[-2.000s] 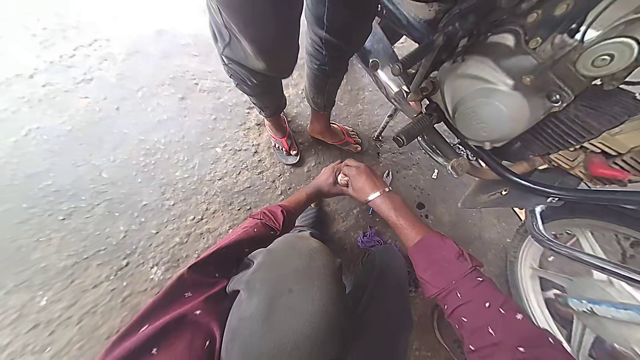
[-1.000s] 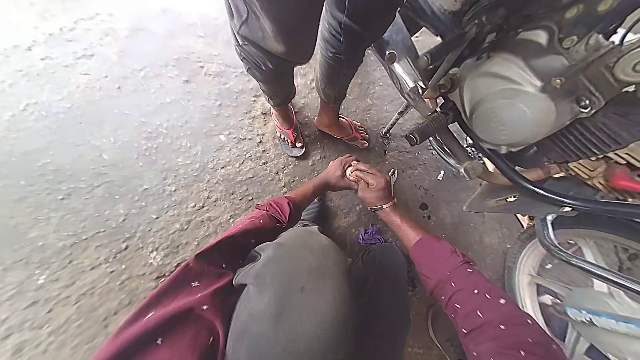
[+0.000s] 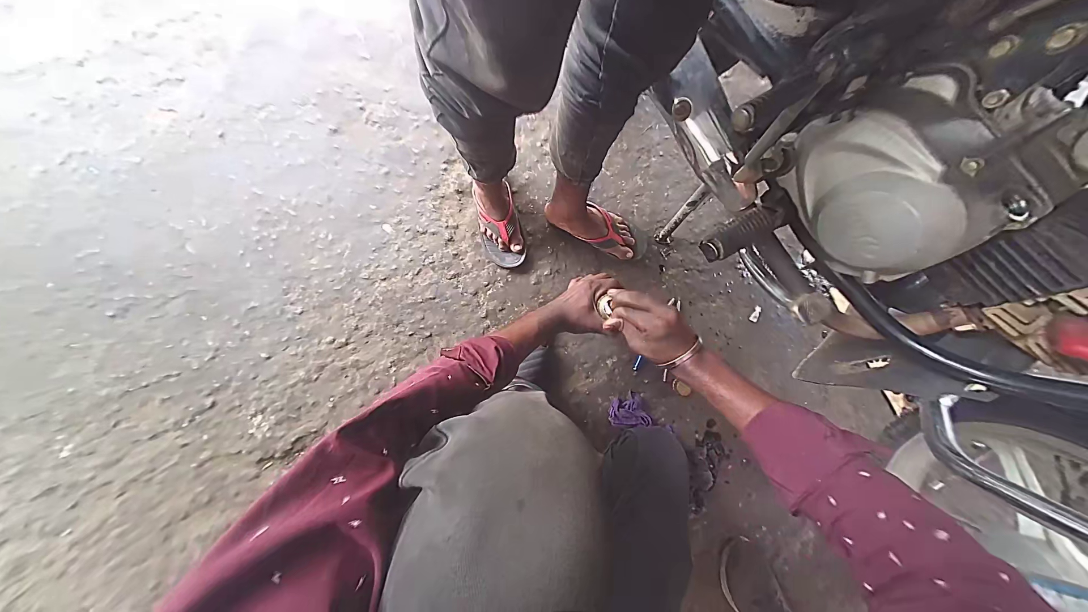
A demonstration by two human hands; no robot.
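Note:
My left hand point(image 3: 585, 304) is closed around a small round metal part point(image 3: 604, 305), too small and too covered to name exactly. My right hand point(image 3: 650, 325) meets it from the right, its thumb and fingers at the same part. Both hands are together above the ground, just beyond my knees. A purple rag point(image 3: 630, 411) lies on the ground below my right wrist. Close behind the right hand, a small blue item point(image 3: 637, 363) and a round brownish piece point(image 3: 681, 388) show on the ground.
A motorcycle stands at the right, with its engine cover point(image 3: 884, 200), footrest point(image 3: 741, 234), black guard bar point(image 3: 935, 357) and wheel point(image 3: 1011, 484) near my right arm. Another person's sandalled feet point(image 3: 501, 231) are on the rough ground just past my hands.
The hands stay together around the small part; the fingers of my right hand have shifted on it, and its round face shows more plainly than two seconds ago.

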